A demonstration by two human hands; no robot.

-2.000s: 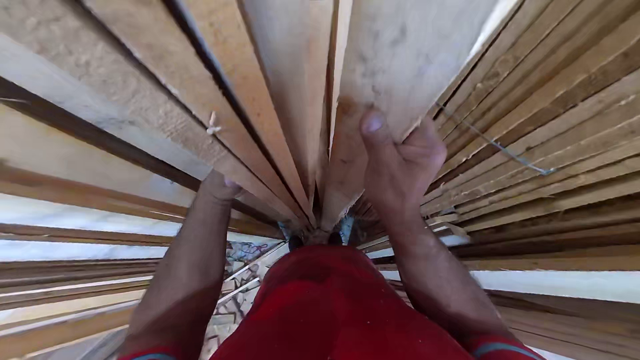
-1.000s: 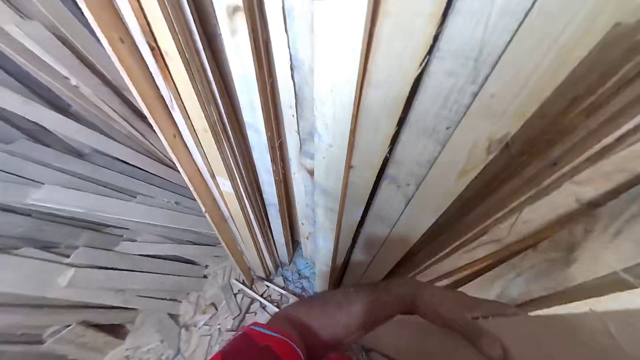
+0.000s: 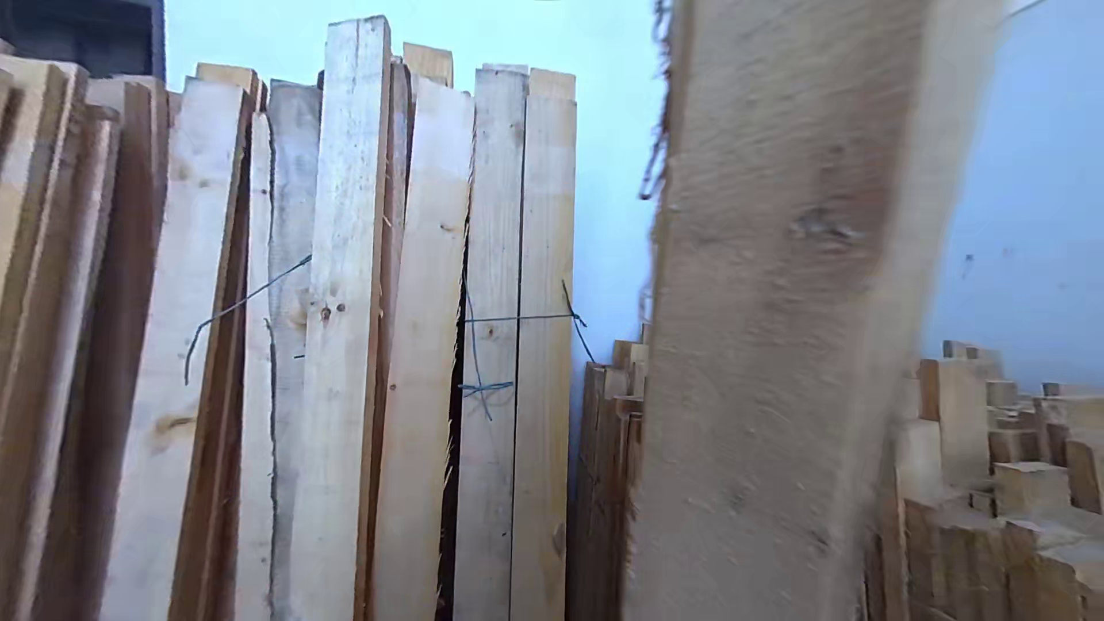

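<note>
Neither my left hand nor my right hand shows in the head view. A wide rough-sawn wooden board stands close in front of the camera, right of centre, running from top to bottom of the view; what holds it is hidden. Its left edge is splintered and a dark knot marks its face. To the left, a row of upright planks stands against the wall. Thin green cord crosses two of the planks, and another piece of cord hangs further left.
Shorter wooden pieces stand in a crowded stack at the lower right. More short boards stand behind the near board's left edge. A pale blue wall rises behind, and a dark opening or panel is at the upper left.
The view has swung up from the floor to the plank tops and wall. My hands, seen earlier among the boards, are out of view. A wide board now stands close at the right.
</note>
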